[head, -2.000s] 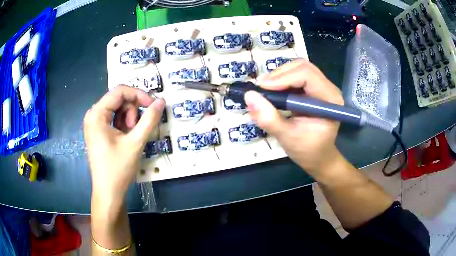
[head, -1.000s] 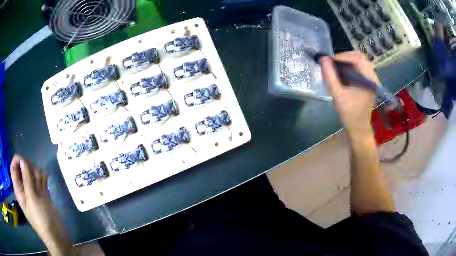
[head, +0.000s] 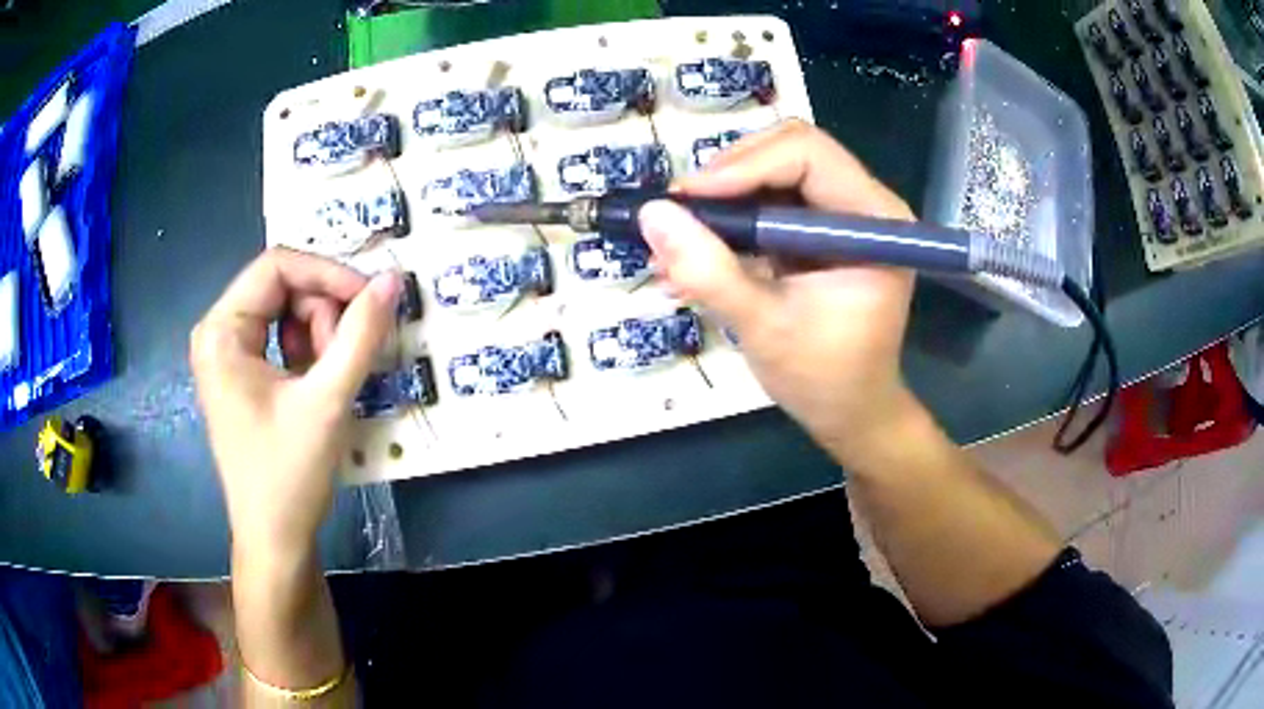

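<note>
A cream fixture plate [head: 610,405] lies on the bench with several small black-and-white assemblies [head: 509,366] in rows. My right hand [head: 818,291] is shut on a soldering iron [head: 859,243], held above the plate's right side. Its tip points left, near an assembly [head: 478,190] in the second row. My left hand [head: 298,374] is over the plate's left side, thumb and index fingertips pinched together. Something very thin seems to show at the fingertips, too fine to identify. The hand partly hides assemblies in the lower left rows.
A clear tub [head: 1073,166] with silvery bits stands right of the plate. A second cream tray [head: 1203,247] with small dark parts lies far right. A blue tray [head: 86,312] with white oblongs is far left, a yellow-and-black item [head: 67,454] below it. The iron's black cord hangs at right.
A second ago the iron was over the tub and my left hand was off the plate at the left. Both hands are now back over the plate. The camera view has shifted too.
</note>
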